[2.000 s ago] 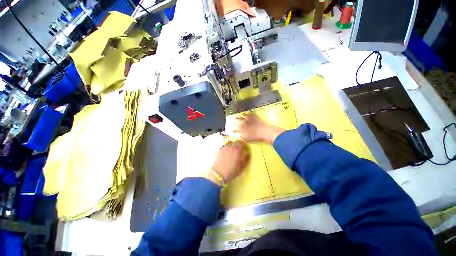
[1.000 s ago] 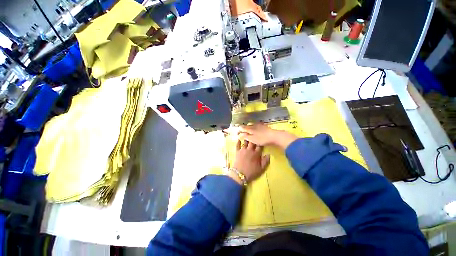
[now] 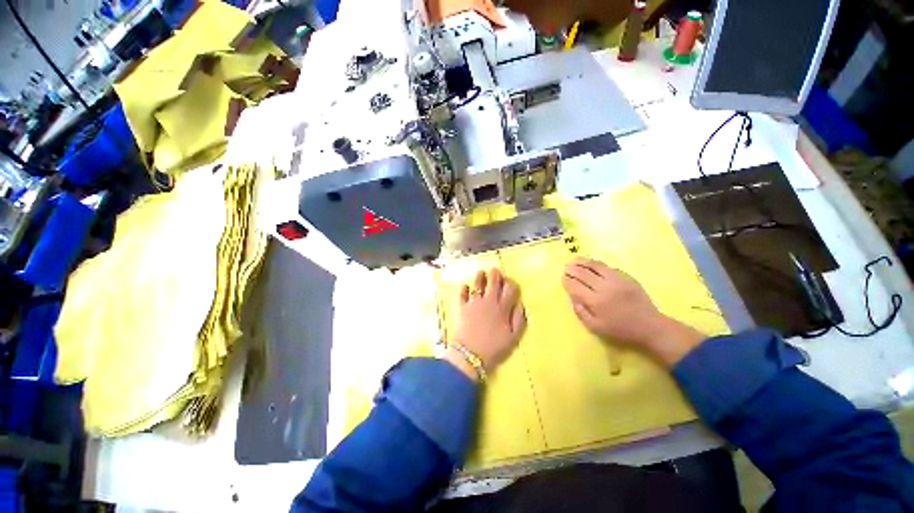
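A large yellow panel (image 3: 561, 391) lies flat under the sewing head (image 3: 373, 212), with a thin line running down its middle. My left hand (image 3: 489, 319) lies palm down on the panel, just right of and below the head, fingers slightly apart. My right hand (image 3: 613, 301) also lies on the panel, further right, near small dark marks. Neither hand grips anything that I can see. A metal clamp plate (image 3: 506, 232) rests at the panel's back edge, behind my hands. The needle area is hidden behind the grey cover.
A thick stack of yellow panels (image 3: 150, 301) is at the left, with crumpled yellow pieces (image 3: 200, 85) behind. Brown patches (image 3: 757, 225) with black snips (image 3: 810, 283) and cord lie right. A screen (image 3: 767, 50) and thread cones (image 3: 688, 35) stand at the back right.
My right hand has moved right, away from my left hand and the sewing head. My left hand stays on the panel near the head. The two hands were touching before and are now apart.
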